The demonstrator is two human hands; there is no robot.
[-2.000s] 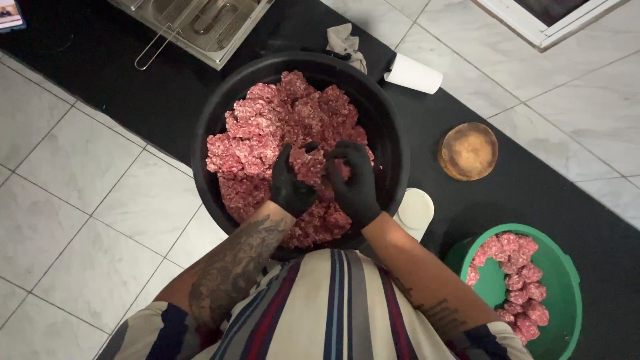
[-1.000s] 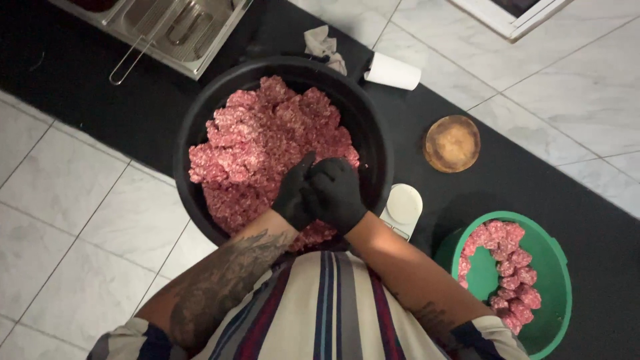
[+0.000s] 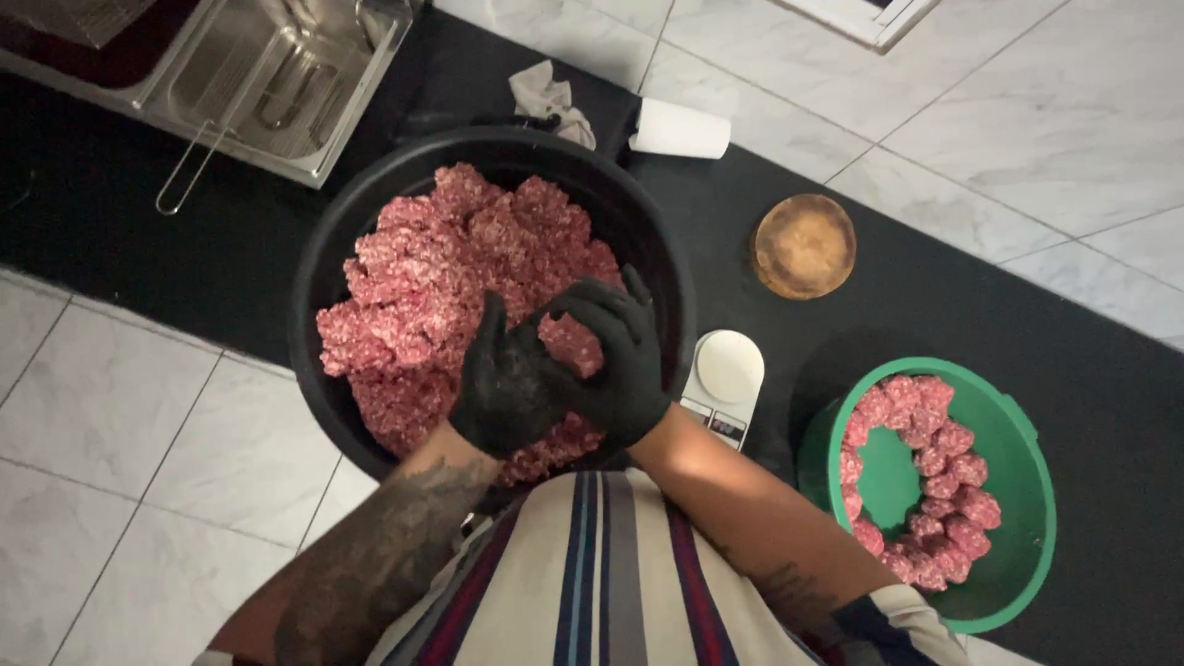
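Note:
A large mass of ground meat (image 3: 435, 268) fills much of a round black tub (image 3: 680, 305). Over its near right part, my left hand (image 3: 509, 388) and my right hand (image 3: 620, 356), both in black gloves, are cupped together. Between the palms shows a lump of ground meat (image 3: 572, 344), partly covered by the fingers of my right hand. To the right, a green tub (image 3: 1031, 518) holds several balls of ground meat (image 3: 943, 458), set in a ring along its wall.
A white kitchen scale (image 3: 731, 370) stands right of the black tub. Beyond it are a round wooden piece (image 3: 805, 246), a white paper roll (image 3: 683, 129) and a crumpled cloth or paper (image 3: 546, 97). Steel trays (image 3: 319, 157) with a wire-handled utensil (image 3: 190, 176) occupy the far left.
My hands, pressed close together a second ago, have parted somewhat at the fingers, and the meat between them shows. The balls in the green tub look unchanged.

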